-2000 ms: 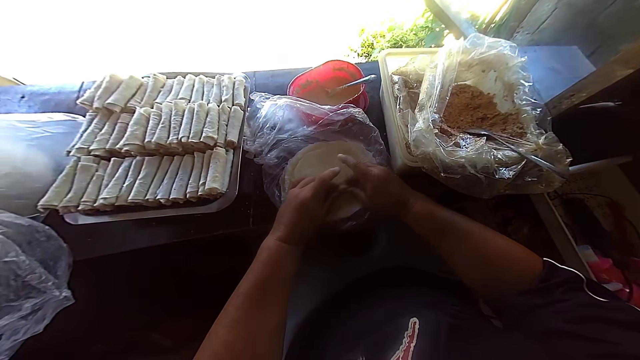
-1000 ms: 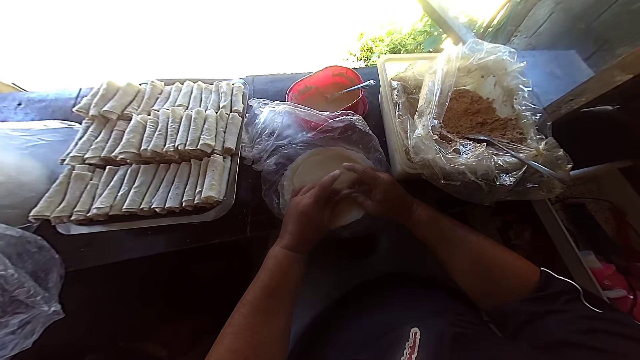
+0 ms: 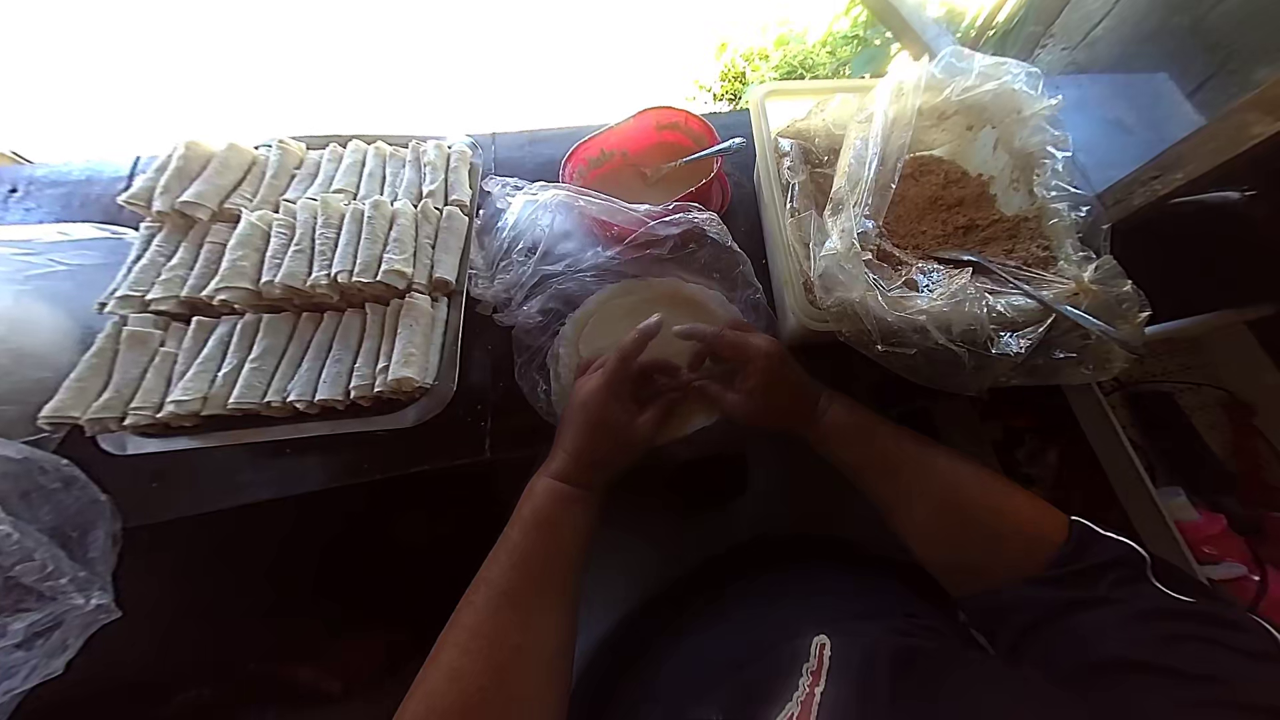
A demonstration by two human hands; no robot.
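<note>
Round, pale dough wrappers (image 3: 640, 300) lie in a stack on a clear plastic bag (image 3: 560, 230) at the centre. Over the near part of the stack are my left hand (image 3: 625, 395) and, to its right, my right hand (image 3: 755, 380), fingertips close together. Whether something small is between the fingers cannot be told. Behind the bag, a red container (image 3: 600, 150) holds a pale paste and a spoon (image 3: 705, 152). Many rolled wrappers (image 3: 335, 250) lie in rows on a metal tray (image 3: 440, 400) to the left. Brown crumbly filling (image 3: 950, 210) lies in a plastic-lined tub at the right.
The cream plastic tub (image 3: 775, 200) has a clear liner spilling over its near edge, and a metal spoon (image 3: 1040, 295) rests on the filling. Another clear plastic bag (image 3: 50, 570) is at the lower left. The dark table's front edge runs below the tray.
My fingers have shifted a little over the stack of wrappers; the fingertips of both hands are now more spread. The tray, the red container and the tub have not plainly moved.
</note>
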